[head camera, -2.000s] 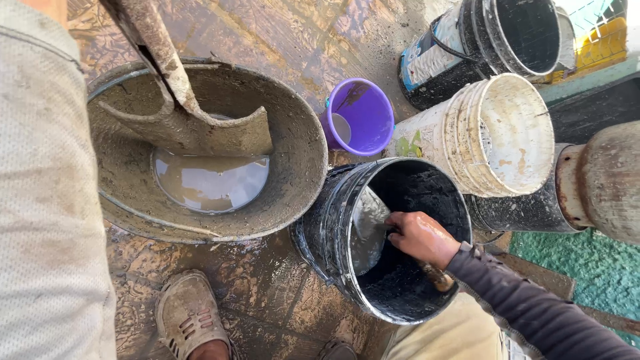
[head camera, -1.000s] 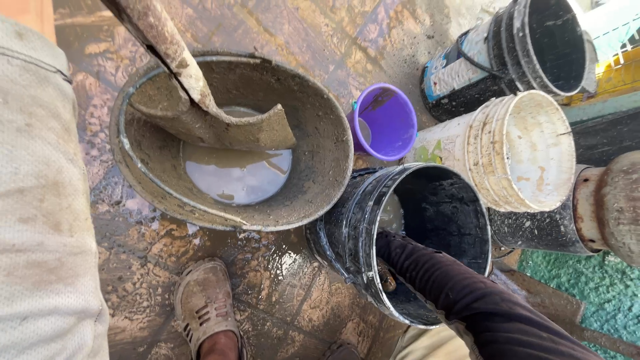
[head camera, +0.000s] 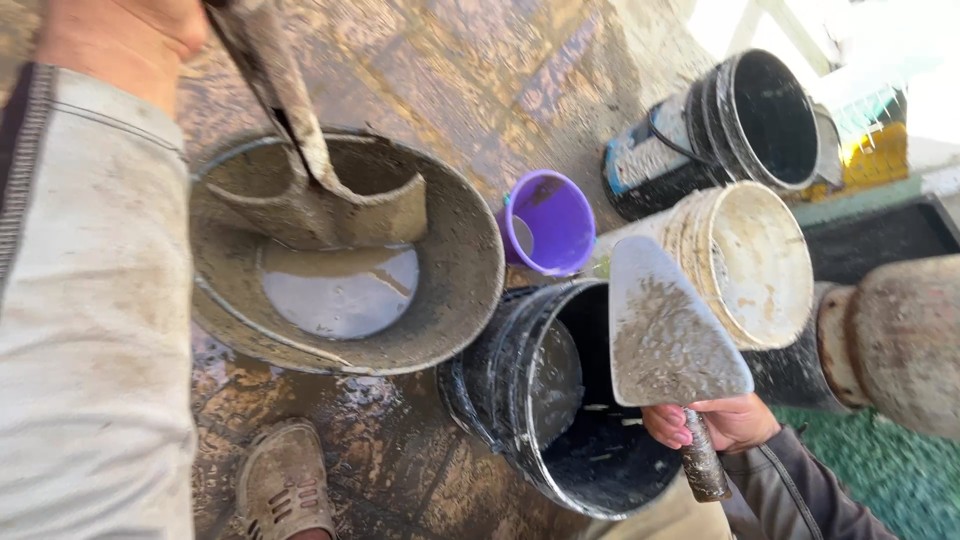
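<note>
My right hand (head camera: 709, 426) grips the handle of a pointed masonry trowel (head camera: 671, 337), its blade coated with wet grey mix, over a black plastic bucket (head camera: 547, 480) tipped toward me. Murky liquid or thin slurry shows inside that bucket. At the upper left, my left hand (head camera: 131, 41) is beside the shaft of a mud-covered shovel (head camera: 352, 221); its fingers are mostly cut off by the frame, so its grip cannot be made out. The shovel's blade rests in a large muddy bucket (head camera: 457, 300) with cloudy water (head camera: 345, 292) at its bottom.
A small purple bucket (head camera: 555, 225) stands between the larger ones. To the right are a white bucket (head camera: 772, 277), another black bucket (head camera: 660, 165) and a rusty metal cylinder (head camera: 907, 337). A muddy clog (head camera: 285, 480) is on the wet patterned floor (head camera: 390, 450).
My right hand was inside the black bucket, and has come up out of it with the trowel. The mix-covered blade now shows above the rim. The shovel stays in the large bucket.
</note>
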